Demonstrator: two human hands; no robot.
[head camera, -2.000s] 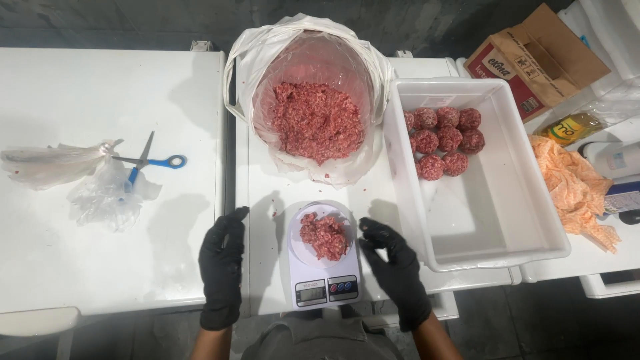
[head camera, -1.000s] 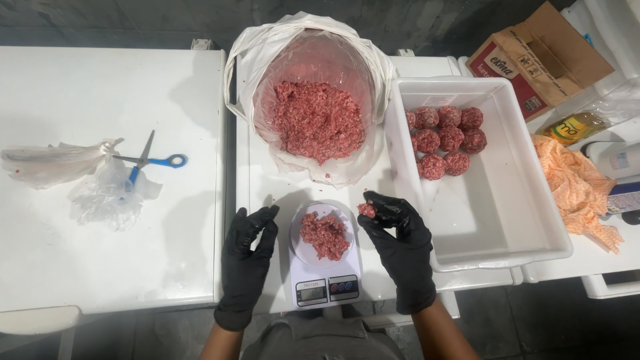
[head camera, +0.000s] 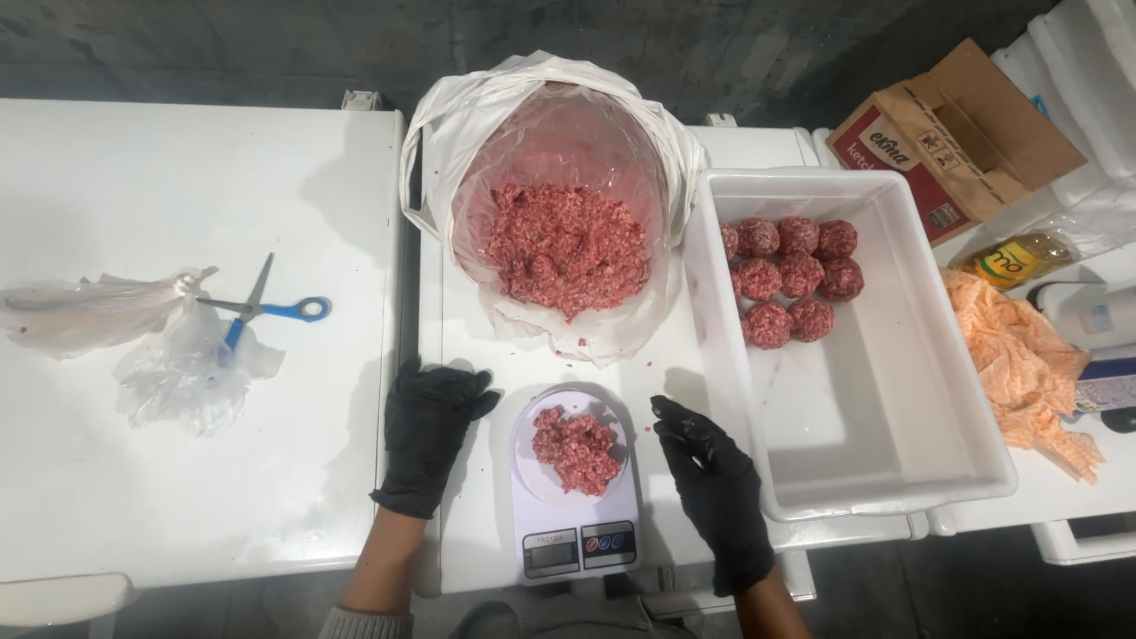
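A clump of ground meat lies on the round plate of a white digital kitchen scale. Left of the scale, my black-gloved left hand rests near the table edge, holding nothing I can see, its fingers partly curled. My right hand, gloved too, is on the scale's right side with thumb and fingers apart and nothing between them. Behind the scale, a plastic bag lies open around a mass of ground meat. Several meatballs sit in the back left part of a white plastic tub.
Blue-handled scissors lie spread beside crumpled plastic bags on the left table. Right of the tub are an orange cloth, an oil bottle and a cardboard box. A gap separates the left table from the middle one.
The small piece of meat that my right hand held one second ago is no longer in its fingers. My left hand has moved slightly away from the scale.
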